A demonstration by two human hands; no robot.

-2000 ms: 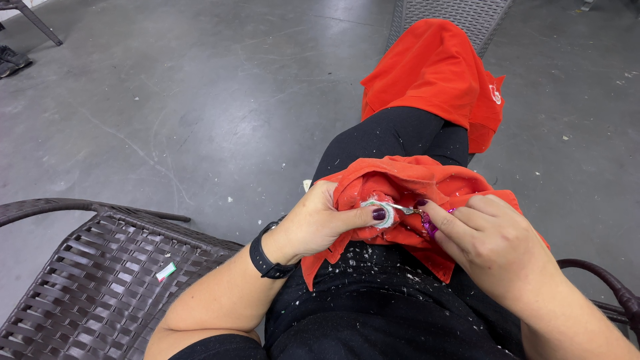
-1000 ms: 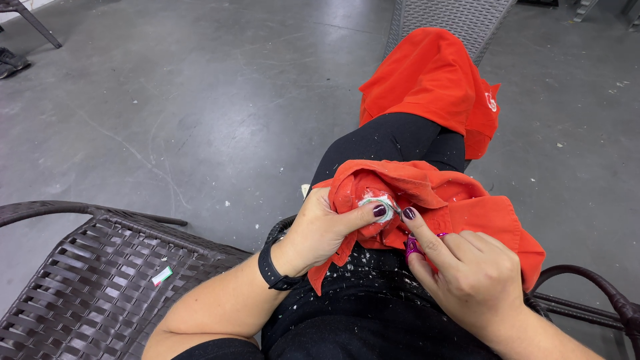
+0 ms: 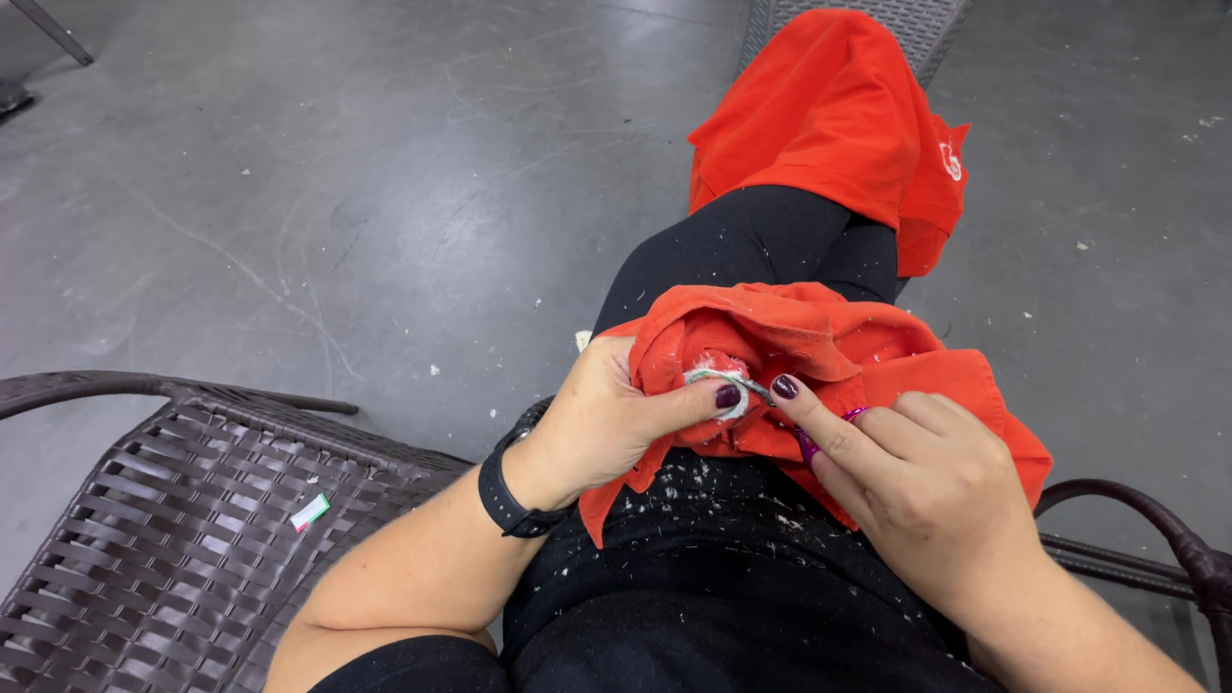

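Bunched red-orange fabric [image 3: 924, 371], seemingly a garment, lies across my lap. My left hand [image 3: 616, 414] grips it, with the thumb pressed on a round patch of white and greenish embroidery or backing [image 3: 736, 404] that has frayed threads. In my right hand [image 3: 905, 462] are small scissors with magenta handles [image 3: 807, 445]. Their metal tips meet the patch edge beside my left thumb; how far the blades are apart cannot be seen. White lint and thread bits are scattered over my black top [image 3: 693, 539].
Another red cloth [image 3: 818, 106] with a white mark covers my lower legs, over a woven chair [image 3: 924, 29]. At the left stands a brown woven chair [image 3: 192, 520] holding a small paper piece [image 3: 310, 512]. A curved armrest [image 3: 1145, 510] is at the right.
Two seconds ago the right hand held the magenta scissors slightly higher; it has since moved lower, its index finger now extended along the blades. The left hand keeps its hold on the fabric.
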